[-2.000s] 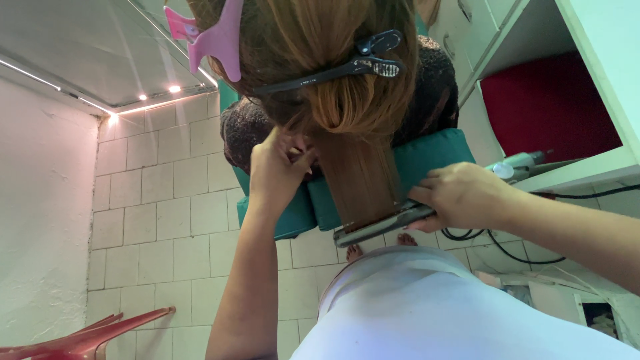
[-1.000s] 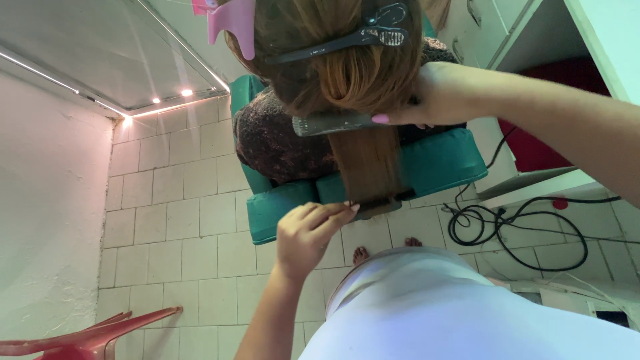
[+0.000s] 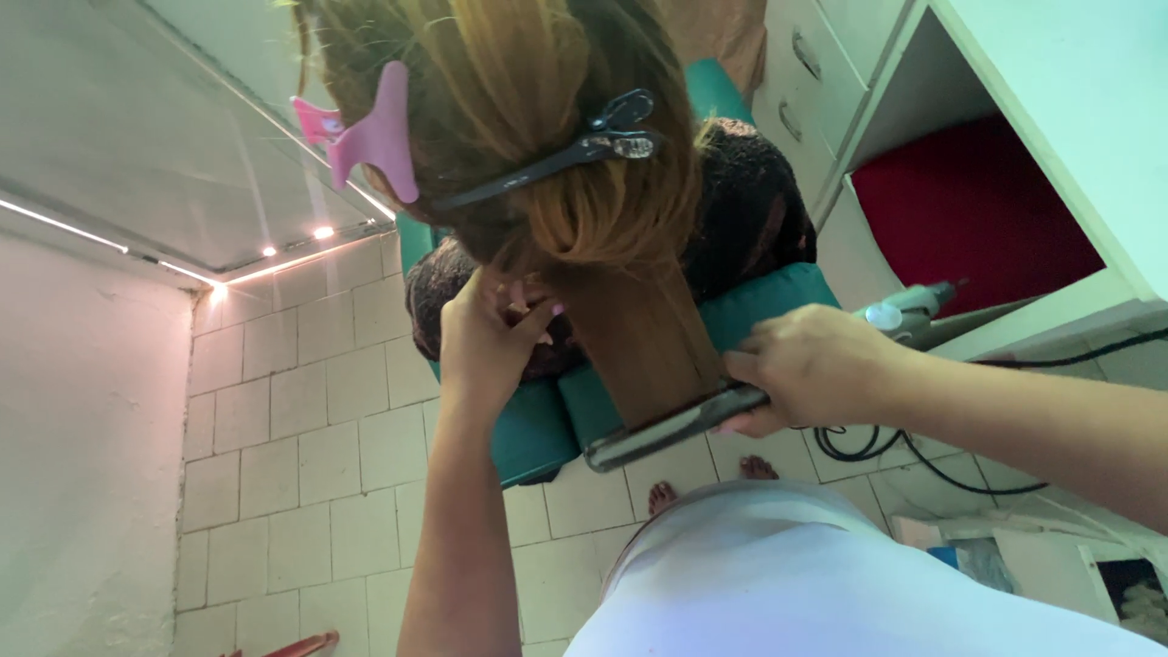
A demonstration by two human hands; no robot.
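Observation:
A seated person's light-brown hair (image 3: 538, 119) is pinned up with a pink plastic claw clip (image 3: 379, 137) and a dark sectioning clip (image 3: 557, 166). From the nape hangs a straight, flat section of hair (image 3: 643, 338). Near its lower end, a hair straightener (image 3: 675, 427) lies across the section, its plates around the hair. My right hand (image 3: 789, 370) grips the straightener; its light handle end shows behind the hand. At the nape, my left hand (image 3: 502, 333) has bent fingers beside the section's left edge; whether they hold any hair is hidden.
The person sits on a teal padded chair (image 3: 538, 429). At right stands a white cabinet (image 3: 1031, 338) with a red cushion (image 3: 976, 210) in its opening. A black cable (image 3: 949, 482) loops over the tiled floor. Part of a red plastic object (image 3: 306, 644) shows at the bottom left.
One second ago my right hand was up at the nape and my left at the hair's lower end. Now the right is low with the straightener, and the left is at the nape.

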